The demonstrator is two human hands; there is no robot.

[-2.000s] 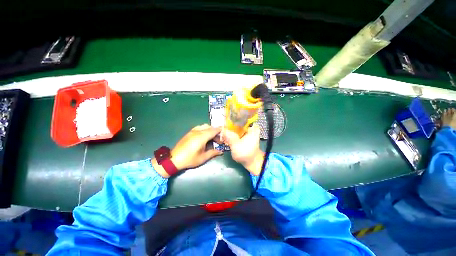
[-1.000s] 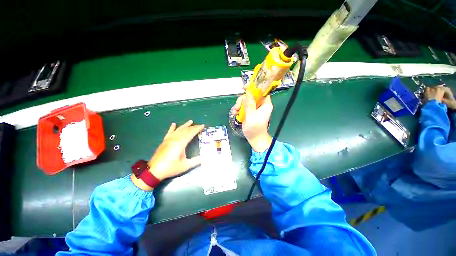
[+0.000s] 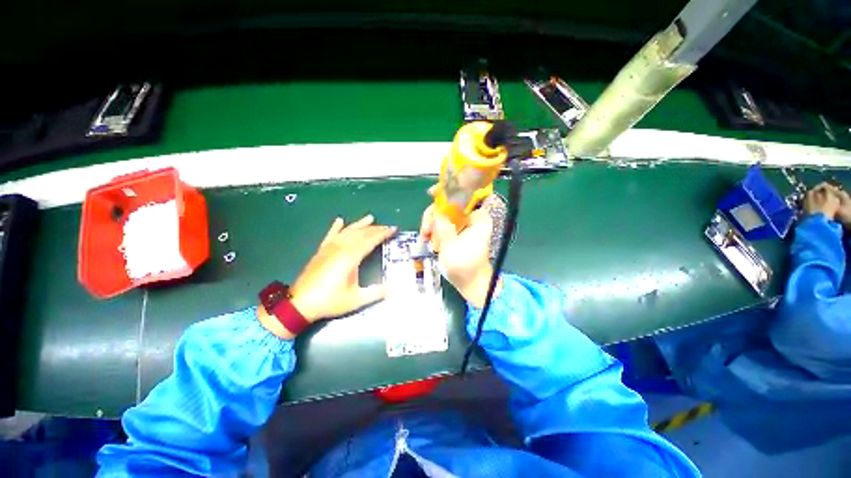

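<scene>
A phone assembly [image 3: 416,313] lies flat on the green mat, silver-white with a small orange part near its far end. My left hand [image 3: 343,271] rests on the mat along its left side, fingers spread, thumb at the phone's edge. My right hand [image 3: 464,245] grips a yellow electric screwdriver [image 3: 467,177] upright over the phone's far right corner. Its tip is hidden behind the hand. A round dotted screw plate [image 3: 499,224] is partly hidden behind the right hand and screwdriver.
A red bin [image 3: 96,238] with white contents stands at left. Phone units lie on the belt [image 3: 308,117], one [image 3: 544,149] by the taped post [image 3: 630,93]. A blue bin [image 3: 767,207], a phone unit [image 3: 739,254] and a co-worker's hands [image 3: 826,201] are at right. A black cord hangs from the screwdriver.
The screwdriver has moved from the screw plate left to the phone's far end and now stands more upright. My left hand stays beside the phone. The camera view has shifted slightly.
</scene>
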